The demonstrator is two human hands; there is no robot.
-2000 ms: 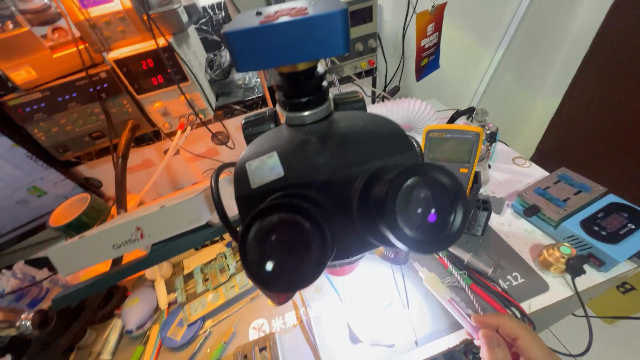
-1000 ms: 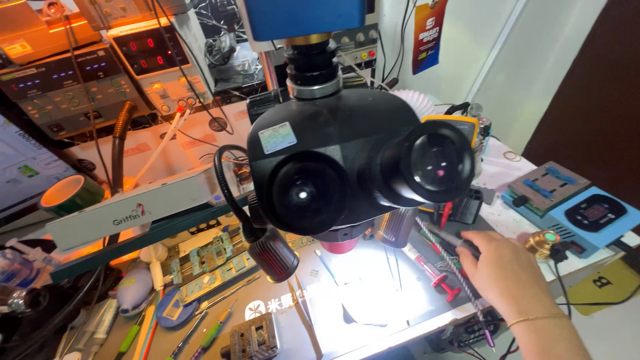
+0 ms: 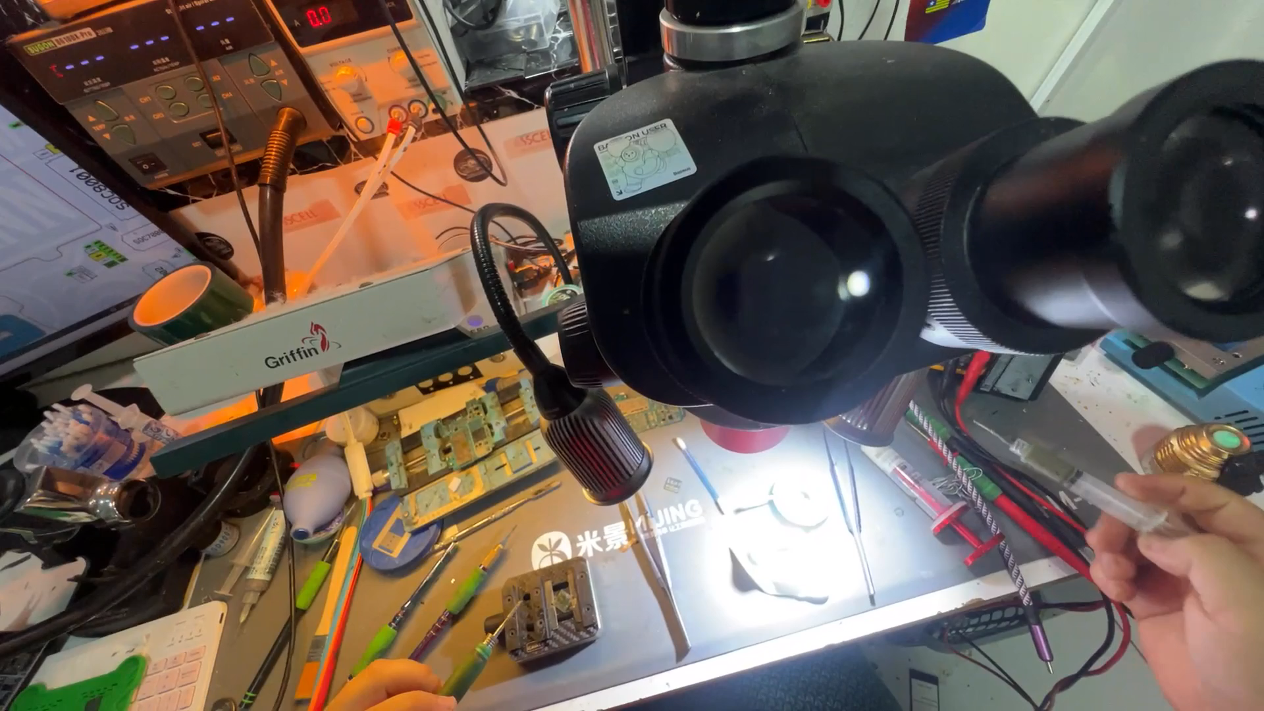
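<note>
My right hand (image 3: 1185,573) at the right edge holds a clear syringe (image 3: 1096,494) between thumb and fingers. Its thin needle points up and left, and grey-green material shows in the barrel. Only the fingers of my left hand (image 3: 390,684) show at the bottom edge, beside the handle of a green-handled tool (image 3: 474,667); whether they grip it is unclear. That tool's tip is over a small metal board clamp (image 3: 553,610). A black stereo microscope (image 3: 790,128) stands above a brightly lit mat (image 3: 721,553), where tweezers (image 3: 851,523) lie.
A gooseneck lamp (image 3: 592,444) hangs left of the eyepieces. Circuit boards (image 3: 474,444) in a holder, a blue round container (image 3: 398,533) and green-handled tools (image 3: 459,592) lie left. A red-plunger syringe (image 3: 928,504), a braided-shaft tool (image 3: 987,523) and red cables (image 3: 1037,533) lie right.
My right hand has moved from beside the microscope's right side toward the right edge, and the syringe now shows clearly in it. Fingers of my left hand have come into view. The view is nearer the microscope.
</note>
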